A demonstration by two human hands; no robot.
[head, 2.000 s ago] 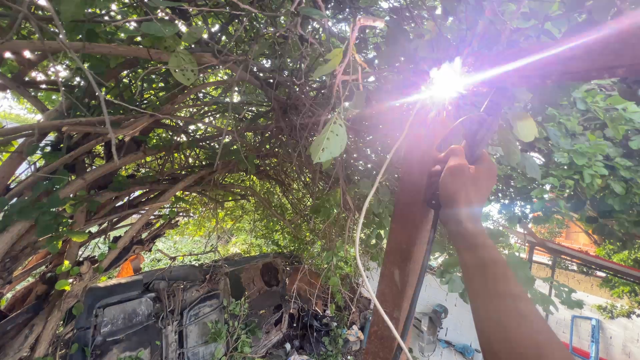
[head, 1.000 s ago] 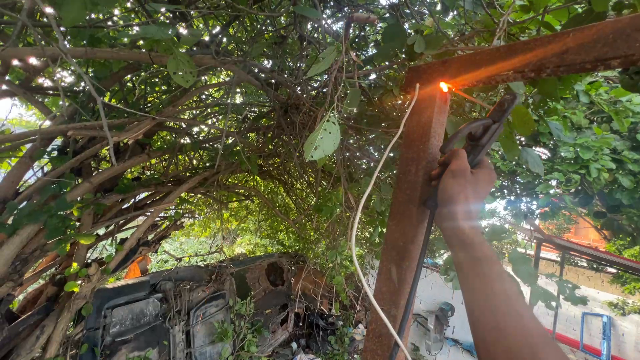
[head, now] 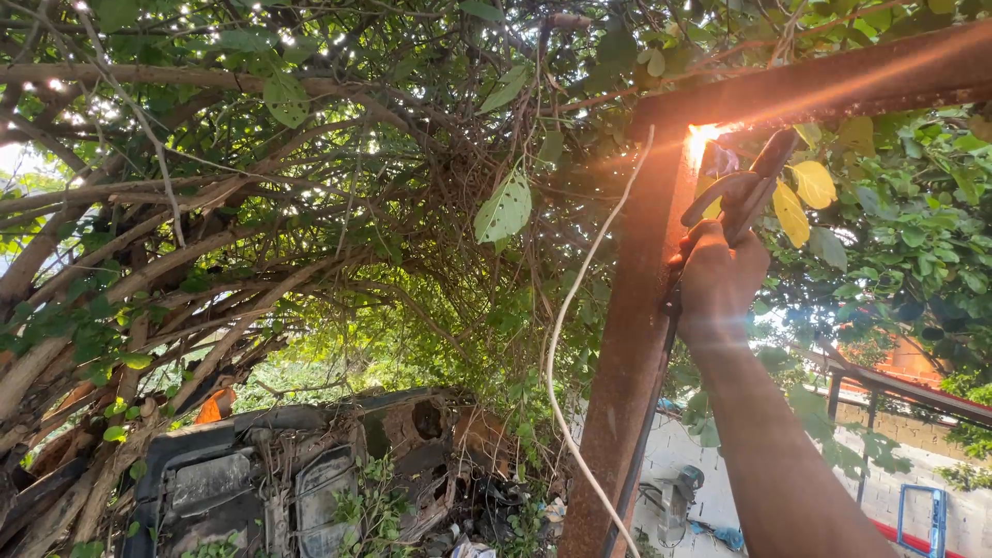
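My right hand (head: pixel 721 271) grips a welding electrode holder (head: pixel 756 186), raised close to the corner of a rusty steel frame. An orange-white glow burns where the steel post (head: pixel 632 341) meets the underside of the steel beam (head: pixel 821 81); glare hides the electrode's tip. A black cable (head: pixel 647 434) runs down from the holder along the post. A thin white cable (head: pixel 554 364) hangs from the corner in front of the post's left side. My left hand is out of view.
Tangled branches (head: pixel 194 77) and leaves surround the frame, some close to the beam. A wrecked car body (head: pixel 256 480) lies lower left among debris. Lower right are a machine (head: pixel 674 500), a blue metal frame (head: pixel 922 515) and a white block wall (head: pixel 961 457).
The bright white-violet arc gives way to a small orange glow, then a larger orange one now. The holder, a little lower and farther off a second ago, is now tilted up nearer the corner.
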